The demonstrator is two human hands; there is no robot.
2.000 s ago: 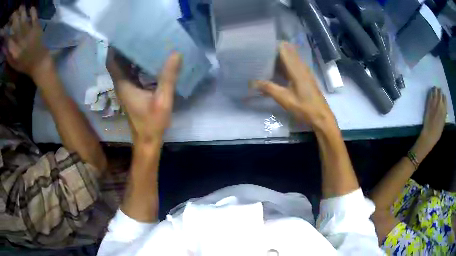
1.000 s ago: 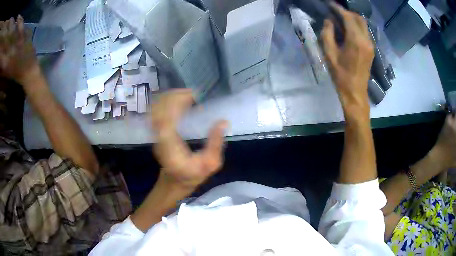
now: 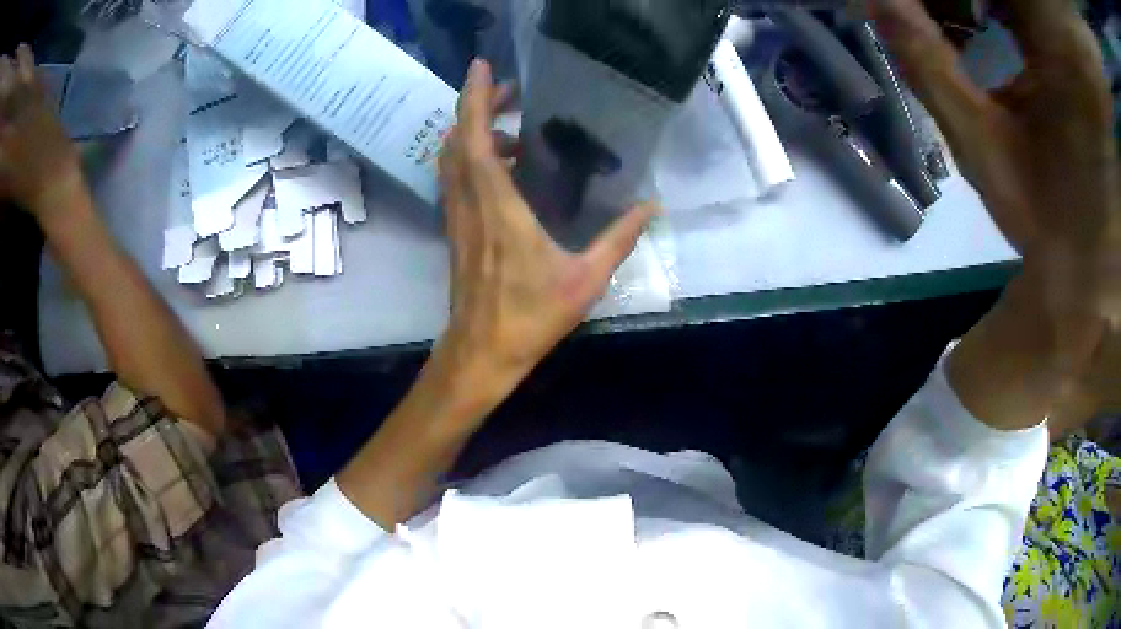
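A grey carton with a black upper part and a dark fan picture is upright at the top centre, cut off by the top edge. My left hand is around its near part, fingers along its left side and thumb at its right edge. My right hand is raised at the upper right, blurred, fingers apart and partly cut off by the top edge; nothing shows in it. A printed pale carton lies slanted left of my left hand. The inside of the upright carton is not visible.
Flat carton blanks with white flaps lie stacked at left. Several dark fans lie at right, beside a white fan and clear plastic. Another person's hand rests at far left. The table's green edge runs in front.
My right hand has moved right from the fans and the dark fan it held no longer shows there. My left hand has moved up to the carton. The pale carton at left now lies slanted.
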